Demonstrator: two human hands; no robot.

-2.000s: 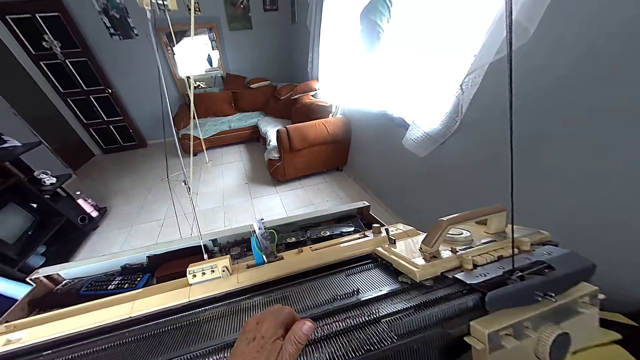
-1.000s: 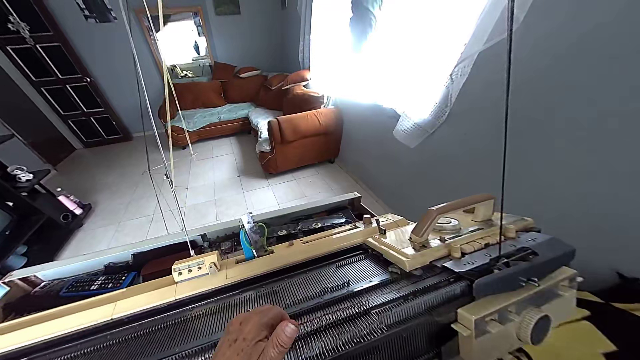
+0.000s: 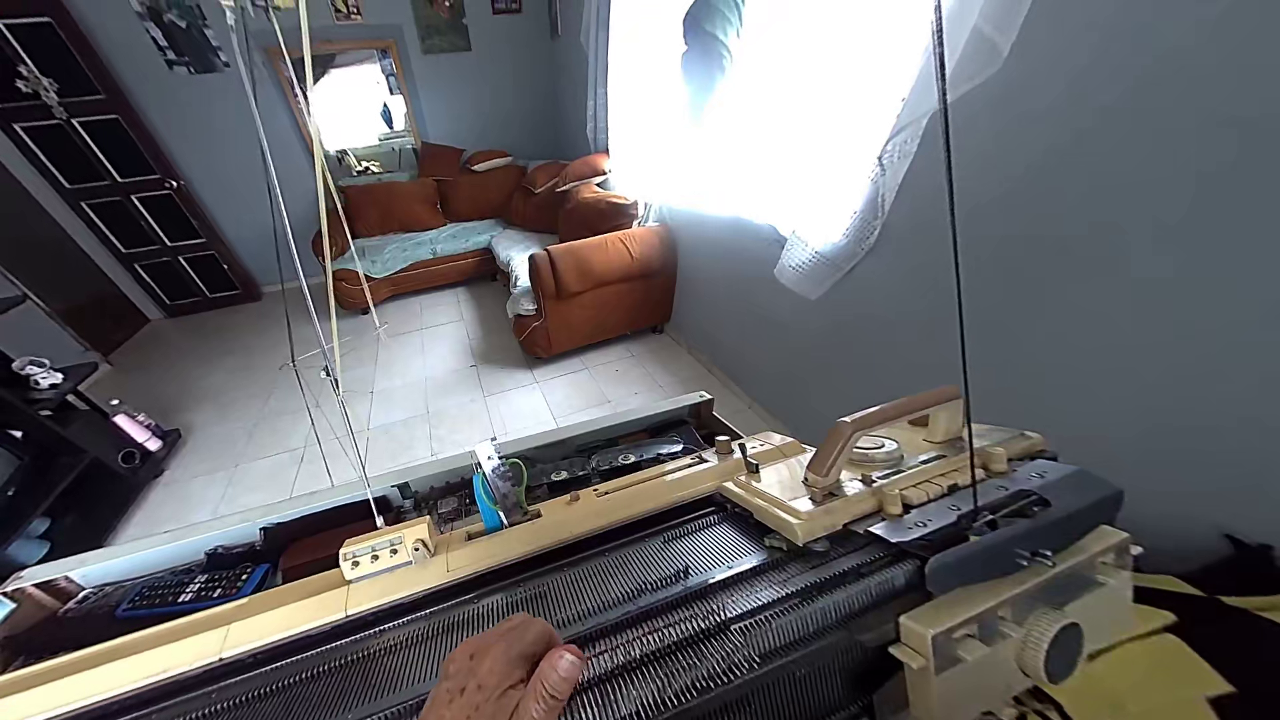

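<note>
My left hand (image 3: 505, 668) is at the bottom edge of the head view, seen from the back with its thumb to the right. It lies over the front needle bed (image 3: 700, 640) of a knitting machine, with the fingertips hidden. My right hand is not in view. To the right, the cream carriage (image 3: 790, 492) with its brown handle (image 3: 885, 425) sits on the rear bed. A dark yarn (image 3: 955, 240) runs down to the grey arm (image 3: 1030, 535) in front of it. A row counter (image 3: 385, 550) stands on the cream rear cover, left of the carriage.
Behind the beds, an open tray holds a blue calculator-like device (image 3: 195, 590) and a blue tool (image 3: 487, 503). A cream bracket with a knob (image 3: 1050, 650) juts out at lower right. Pale yarns (image 3: 315, 150) hang at left. An orange sofa (image 3: 605, 290) stands beyond.
</note>
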